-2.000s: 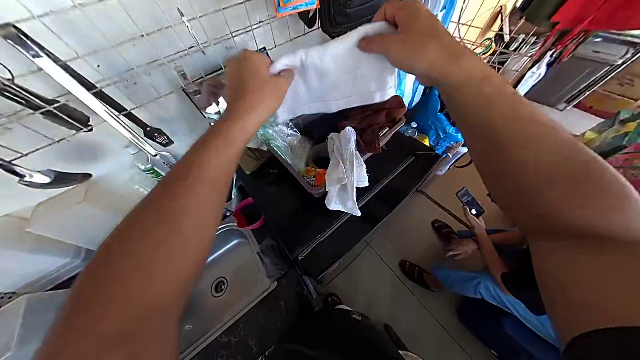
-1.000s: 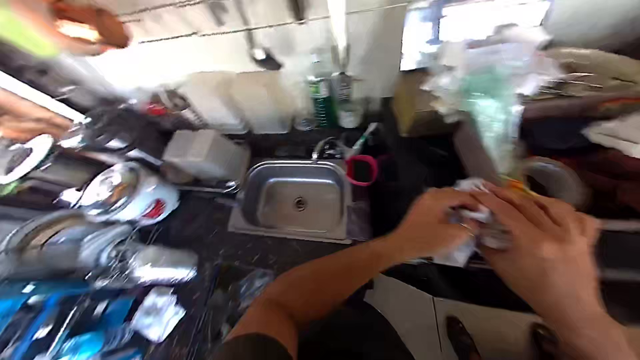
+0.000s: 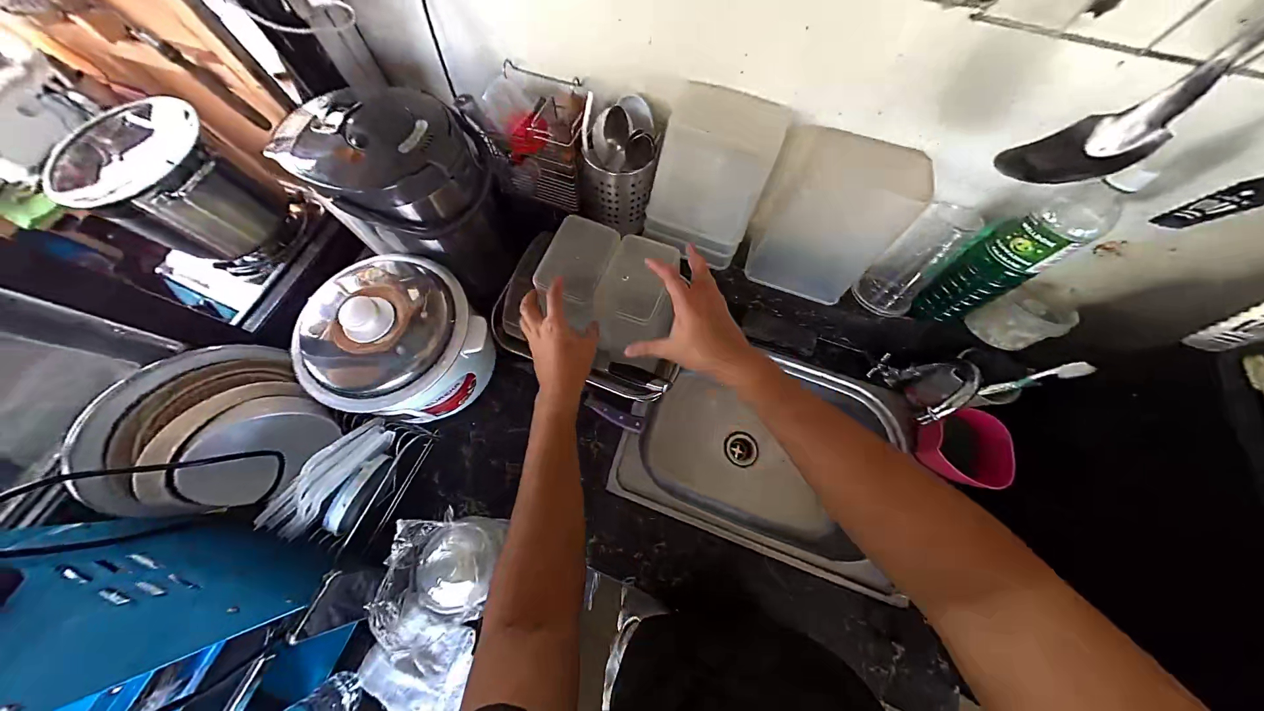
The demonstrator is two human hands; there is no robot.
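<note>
My left hand [image 3: 559, 341] is at the near side of two translucent plastic containers, its fingers apart near the left container [image 3: 578, 259]. Over the right edge of the other container [image 3: 640, 286] my right hand [image 3: 696, 321] is spread, thumb and fingers apart. Whether the fingertips touch the plastic is hard to tell. Both containers lie side by side, bottoms up, on a metal rack or tray [image 3: 632, 383] left of the stainless steel sink [image 3: 741, 494]. Behind them stands a perforated metal holder [image 3: 617, 193] with spoons.
A white rice cooker [image 3: 390, 336] with a glass lid is to the left, near stacked round pans [image 3: 212, 434]. Larger plastic containers [image 3: 839, 212] lean on the wall beside a green-labelled bottle [image 3: 1017, 247]. A faucet [image 3: 948, 390] and pink cup [image 3: 968, 449] are at the sink's right.
Two seconds ago both hands held up a white cloth; one second ago they were together at the right of the sink. Now they are apart over the containers at its left. The view has swung left.
</note>
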